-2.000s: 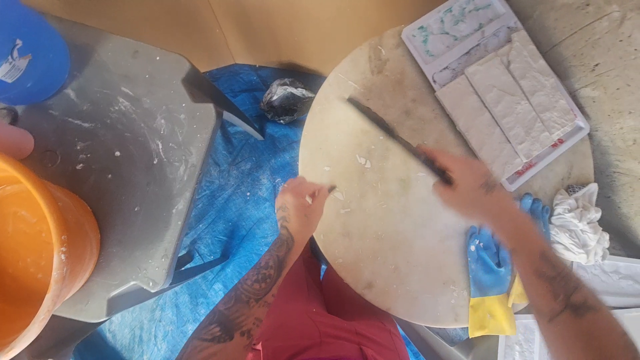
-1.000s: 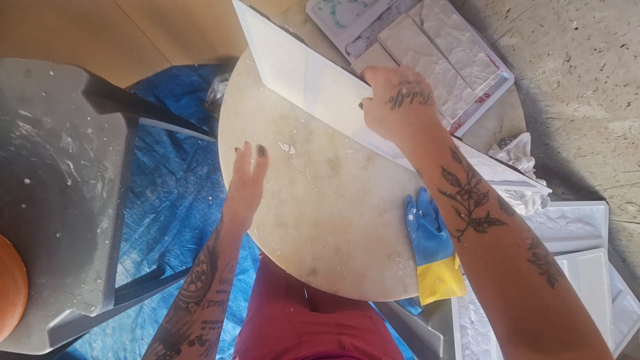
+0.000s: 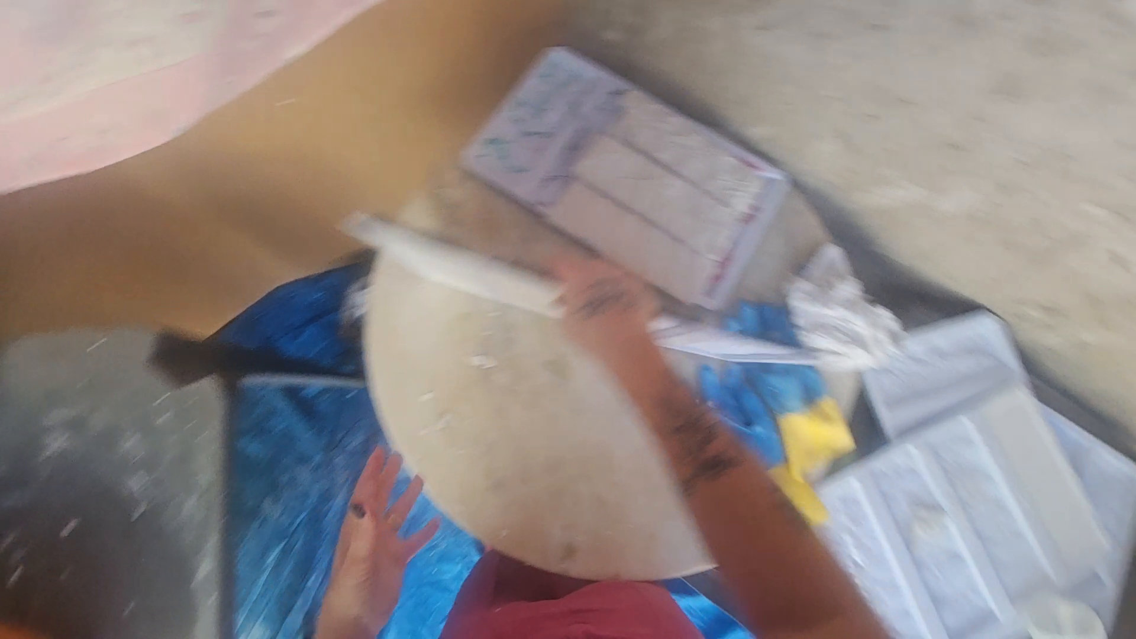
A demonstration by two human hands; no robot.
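My right hand [image 3: 603, 306] is closed on a long, thin white strip or panel [image 3: 461, 271], seen almost edge-on and blurred, that slants over the round table [image 3: 515, 461]. Its material cannot be told. Off the table's lower left edge my left hand [image 3: 377, 532] hangs over the blue tarp, fingers spread, holding nothing. Beyond the right hand, a white tray [image 3: 546, 151] of textured strips lies on the far side of the table. Blue and yellow rubber gloves [image 3: 772, 390] rest at the right edge, beside a crumpled white cloth or plastic [image 3: 839, 306].
White ribbed trays or molds [image 3: 958, 506] lie at the lower right. A grey, splattered table [image 3: 106, 461] stands at the left. Blue tarp [image 3: 293, 479] covers the floor between the two tables, with brown sheeting [image 3: 293, 177] behind them.
The white piece, broad face showing a second ago, now appears nearly edge-on. The left hand has moved from over the round table to beyond its edge. The view has swung.
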